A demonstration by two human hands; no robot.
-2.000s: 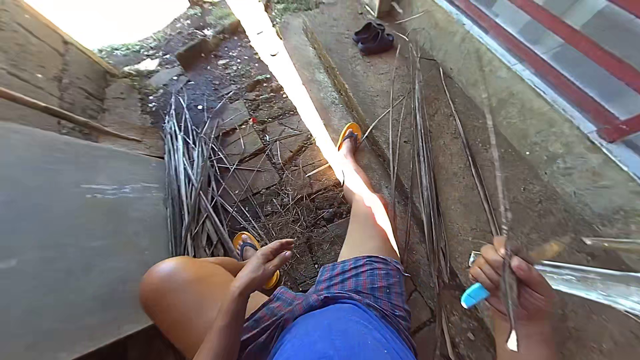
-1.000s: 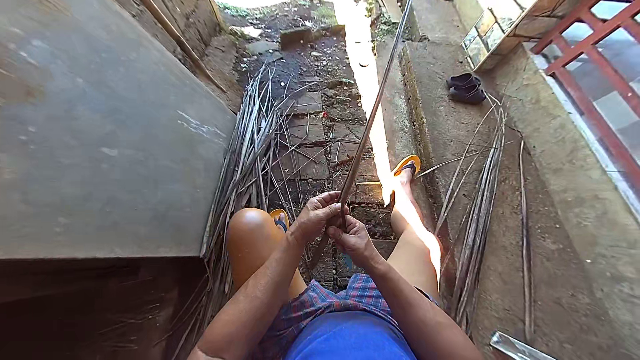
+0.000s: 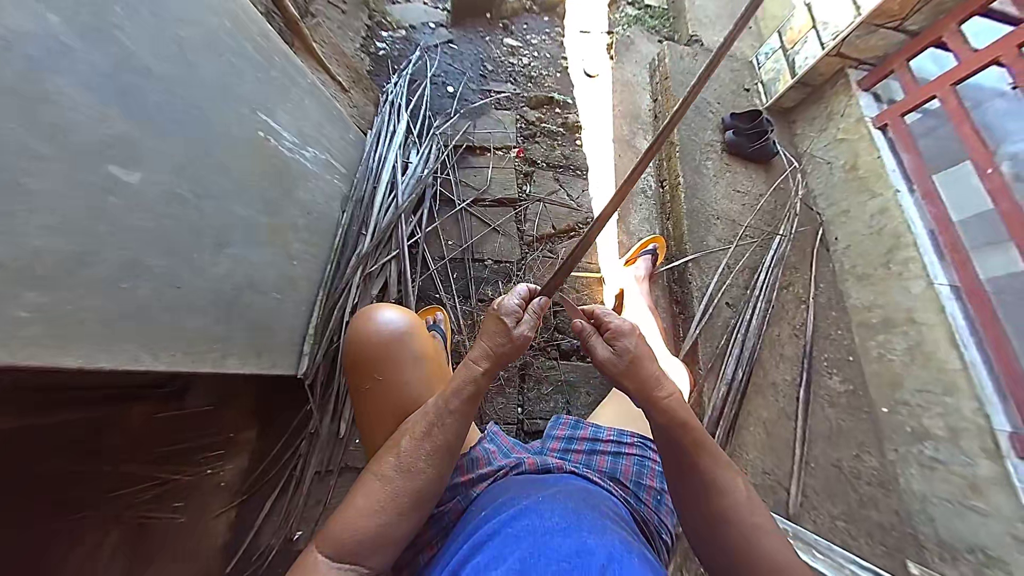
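Note:
My left hand (image 3: 512, 322) grips the lower end of a long, dry brown palm leaflet (image 3: 640, 164), which slants up to the right and out of view at the top. Close beside it, my right hand (image 3: 620, 344) pinches a small pointed piece (image 3: 571, 307) between thumb and fingers, near the leaflet's end. Whether that piece is part of the leaflet or a blade tip, I cannot tell. A heap of dry leaflets (image 3: 392, 184) lies on the ground left of my legs. To the right, a thinner bundle of long leaflets (image 3: 748, 328) lies on the concrete.
A large grey panel (image 3: 176, 184) stands at the left. Black shoes (image 3: 750, 136) are on the concrete at the upper right, near a red metal grille (image 3: 952, 136). A single dry strip (image 3: 806, 376) lies right of the bundle, and a shiny strip (image 3: 824, 548) is at the lower right.
Two seconds ago my left hand was empty and my right hand held a strip and a blue-handled tool at the right. Now both hands are together at the leaflet. The view has swung right.

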